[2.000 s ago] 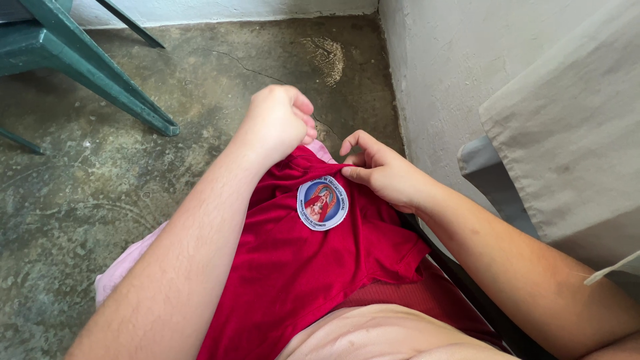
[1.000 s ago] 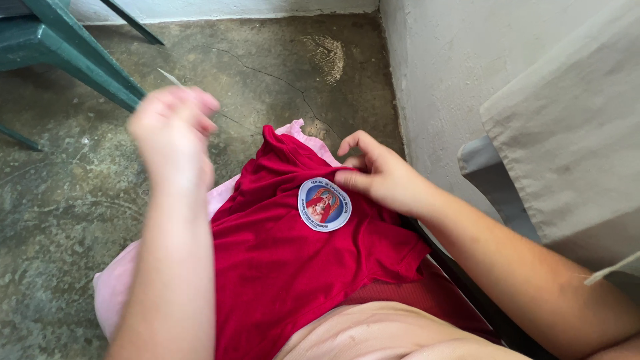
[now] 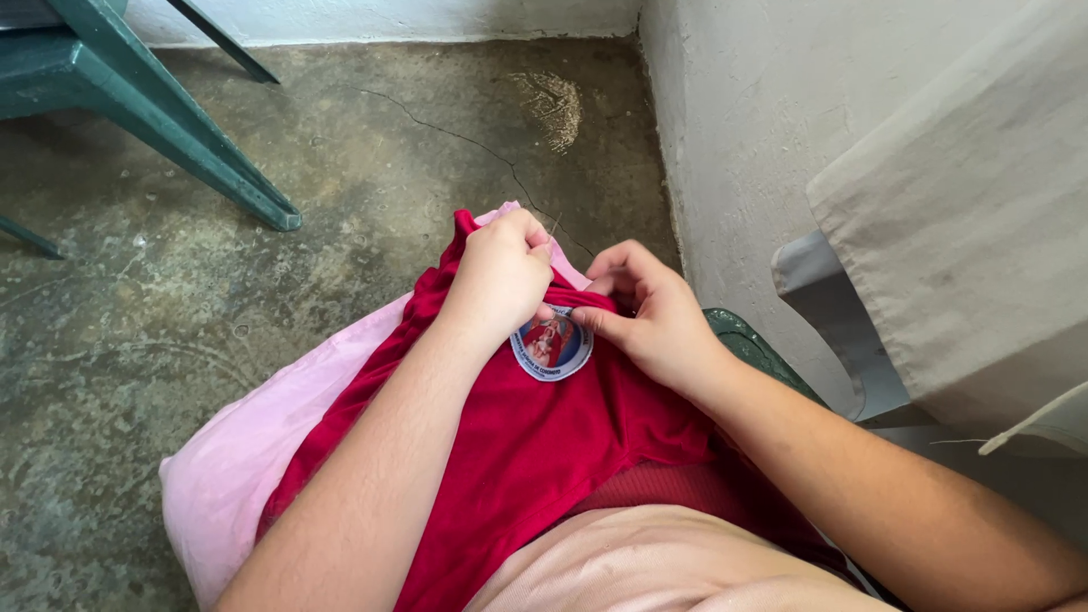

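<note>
A red fabric garment [image 3: 527, 459] lies across my lap, over a pink cloth [image 3: 246, 442]. On it is a round patch [image 3: 552, 344] with a picture and writing. My left hand [image 3: 506, 268] is at the patch's upper left edge, fingers bent together; a thin, needle-like thing [image 3: 555, 225] sticks up by its fingertips, too small to tell for certain. My right hand [image 3: 642, 310] pinches the folded red fabric at the patch's upper right edge between thumb and fingers.
A green plastic chair [image 3: 161, 127] stands at upper left on the cracked concrete floor [image 3: 357, 170]. To the right are a white wall [image 3: 731, 110], a hanging beige cloth [image 3: 969, 204] and a grey curved piece [image 3: 837, 323]. A green seat edge [image 3: 756, 348] shows beside my right forearm.
My left hand, raised away to the left a second ago, has come back to the patch. My right hand stays on the fabric beside the patch.
</note>
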